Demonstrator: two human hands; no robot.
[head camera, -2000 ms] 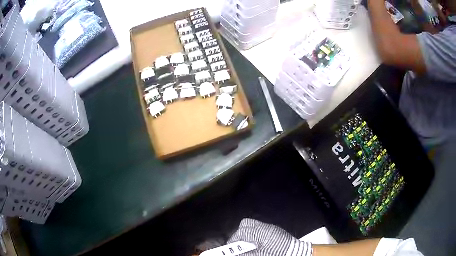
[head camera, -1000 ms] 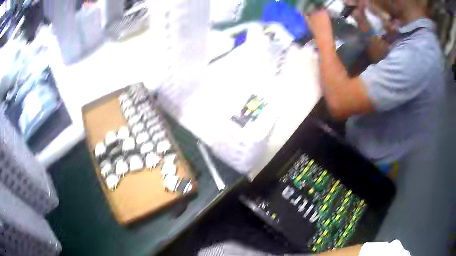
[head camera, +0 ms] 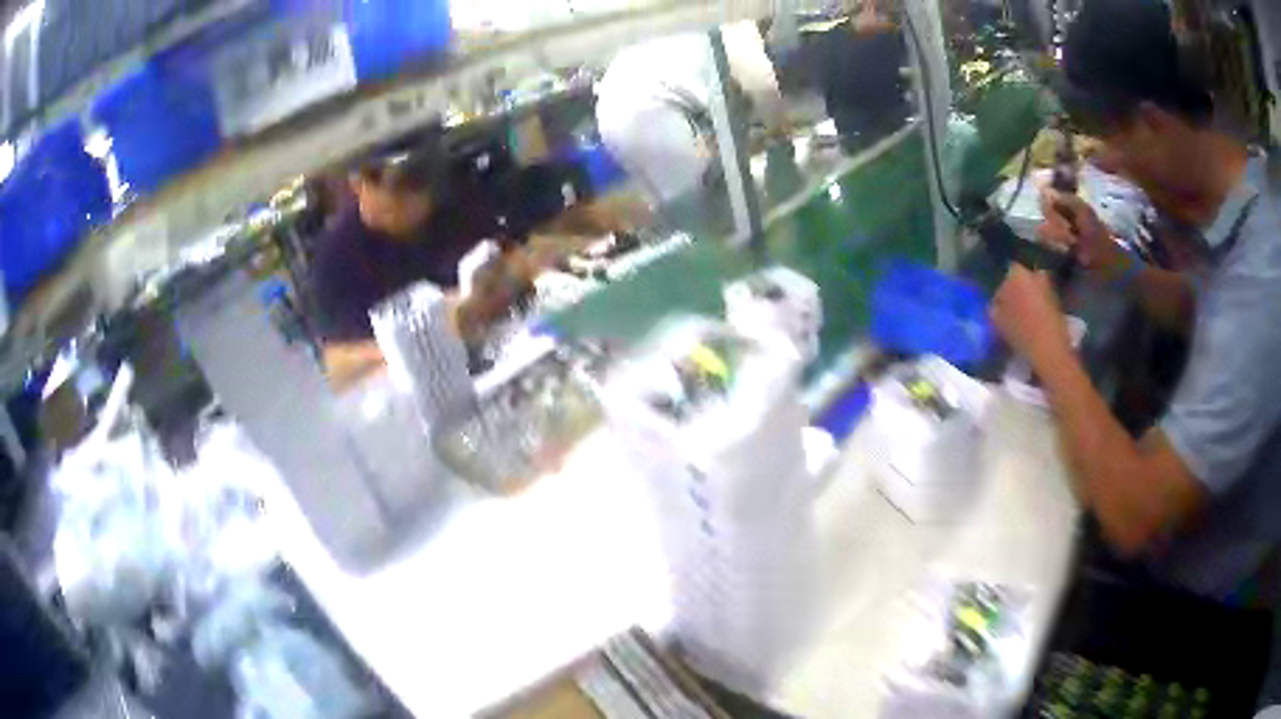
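Neither of my hands is in the picture. Nearest in front of me, a tall stack of white housings (head camera: 738,534) stands on the white work surface, with a green-yellow board (head camera: 707,368) on top. A shorter housing stack (head camera: 934,674) with a board on top is cut off by the lower edge. Part of the cardboard tray (head camera: 541,707) shows at the bottom, with blurred white-and-black modules (head camera: 639,680) in it.
Another white stack (head camera: 927,450) stands further back, near a blue bin (head camera: 933,312). A co-worker (head camera: 1194,351) sits at right, another (head camera: 408,239) across the bench. Plastic bags (head camera: 120,520) lie at left. Boards (head camera: 1124,691) show lower right.
The view has swung up towards the line and co-workers. My gloved hand has left the picture at the bottom. The cardboard tray has dropped mostly below the lower edge.
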